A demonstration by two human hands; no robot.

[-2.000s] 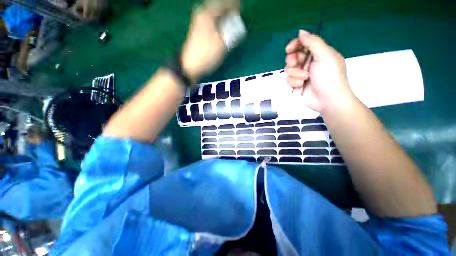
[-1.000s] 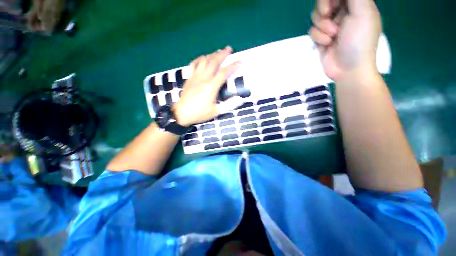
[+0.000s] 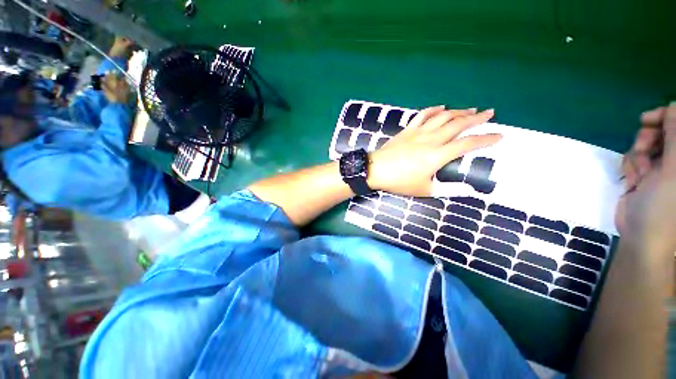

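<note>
The adhesive sheet is a long white strip with black L-shaped pieces at its left part and a blank right part. My left hand lies flat on it with fingers spread, holding nothing visible. A black wristwatch is on that wrist. The second die-cut sheet, a tight grid of black pieces, lies on the near side along the first. My right hand is at the right edge of the view, beside the strip's right part, fingers curled and partly cut off. Whether it holds anything cannot be told.
A black caged fan stands on the green bench mat at the left, with striped sheets by it. A person in a blue smock is at the far left. Small dark items lie at the far side.
My left hand came down from above the bench onto the adhesive sheet and stays flat there. The view has turned, so more of the fan and the other person shows. My right hand appears farther right.
</note>
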